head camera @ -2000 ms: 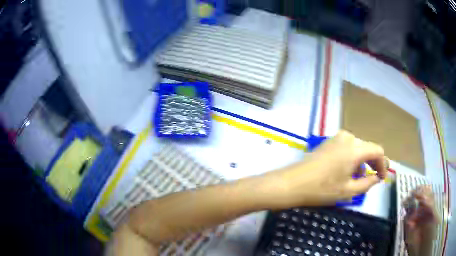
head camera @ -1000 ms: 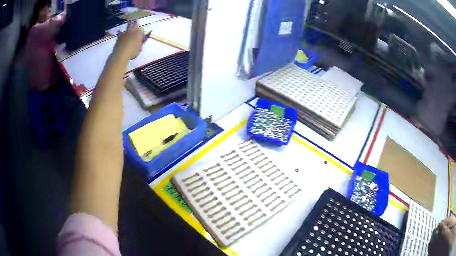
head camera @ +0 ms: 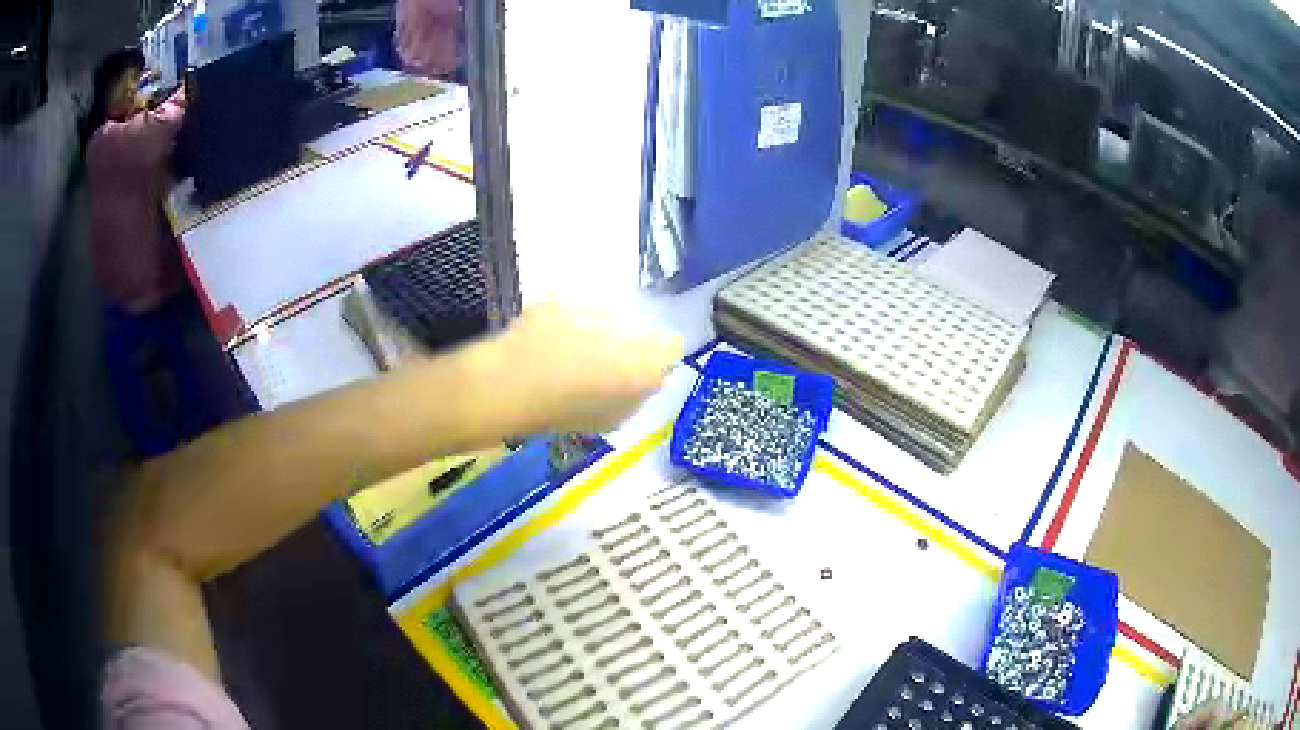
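Observation:
My left hand is blurred, with the forearm reaching in from the left, just left of the blue bin of small silver parts. Its fingers and anything in them cannot be made out. My right hand is cut off by the bottom edge at the far right, over a slotted board. The black parts tray shows only its upper corner, with silver-centred parts in its pockets. A second blue bin of metal fittings stands beside it.
A slotted board lies at lower centre. Stacked slotted boards stand behind the bin. A cardboard sheet lies right. A blue tote is partly behind my forearm. A blue folder hangs on the partition. A person stands far left.
My left hand first moved from near the right blue bin to the far-left bench, then came back right toward the silver-parts bin. The view has shifted, leaving less of the tray and right hand visible.

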